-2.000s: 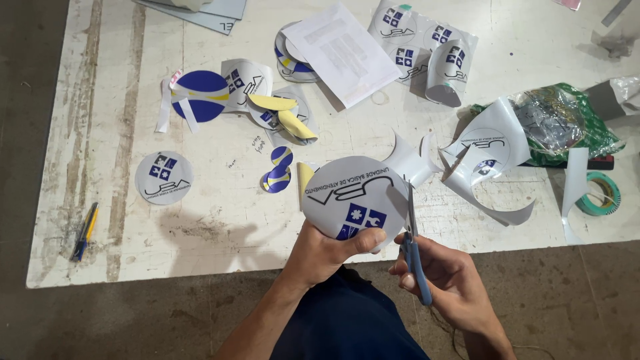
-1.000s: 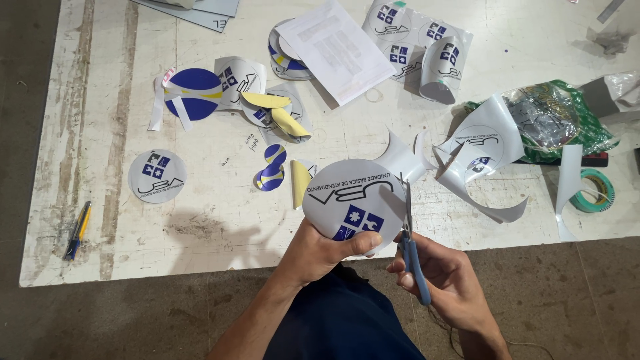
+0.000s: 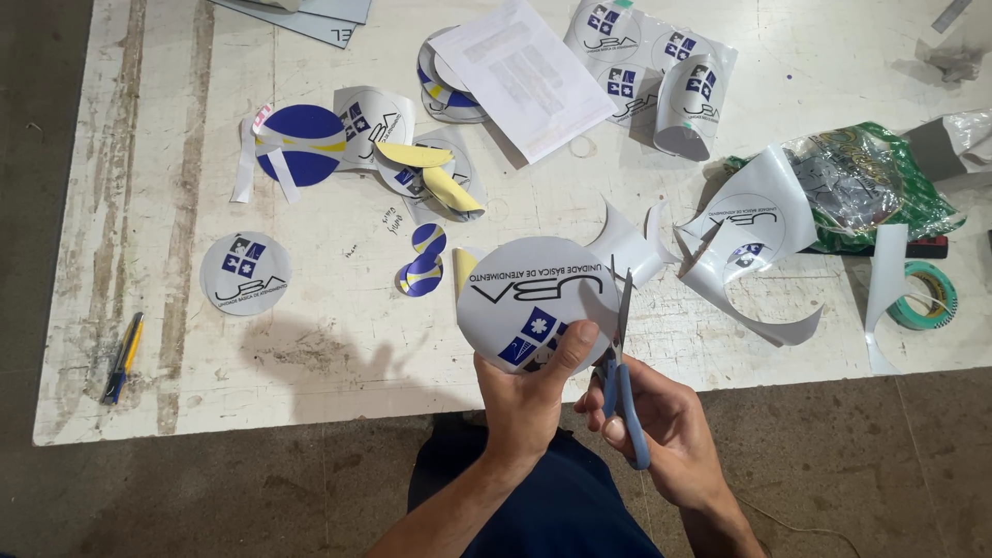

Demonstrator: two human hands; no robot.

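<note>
My left hand grips the lower edge of a round grey printed sticker, thumb on its face, over the table's front edge. In my right hand are blue-handled scissors, their blades parted a little at the sticker's right edge. Curled offcuts lie just beyond it. A second round grey sticker rests flat at the left, and small blue and yellow discs lie between the two.
A yellow utility knife lies near the table's left end. Farther back are a blue disc, a white sheet and uncut printed stickers. To the right sit a large curled offcut, a green plastic bag and a green tape roll.
</note>
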